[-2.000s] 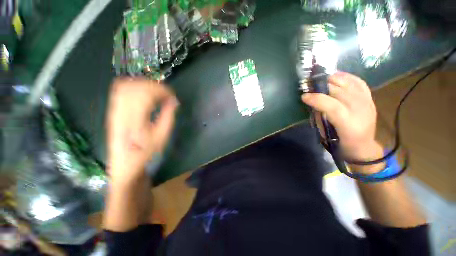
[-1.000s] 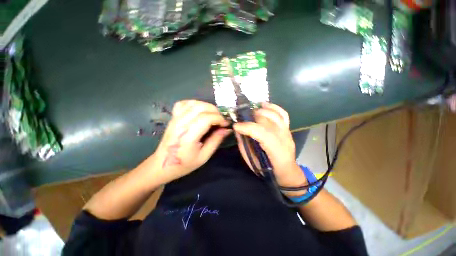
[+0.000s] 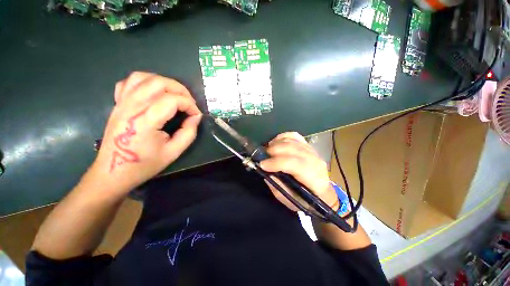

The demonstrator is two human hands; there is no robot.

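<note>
Two green and silver-white circuit boards (image 3: 254,84) lie side by side on the dark green mat (image 3: 313,33). My right hand (image 3: 296,167) is shut on the soldering iron (image 3: 237,139), whose metal tip and thin wire tube point up-left, just below the boards. My left hand (image 3: 151,125) is left of the boards, thumb and forefinger pinched together close to the iron's tip. The fingertips seem to hold something tiny and dark, too small to make out. Tiny dark components (image 3: 98,144) show partly behind my left wrist.
A heap of boards (image 3: 120,17) lies at the top left. Several boards (image 3: 385,67) lie at the right. A soldering station (image 3: 464,50) and a pink fan (image 3: 501,103) are at the right edge. Black cables cross the mat's edge. An open cardboard box (image 3: 411,167) stands below.
Two boards now lie side by side, where one lay alone earlier. Since a second ago, my hands have moved apart and the iron has drawn back off the boards. The view has shifted right.
</note>
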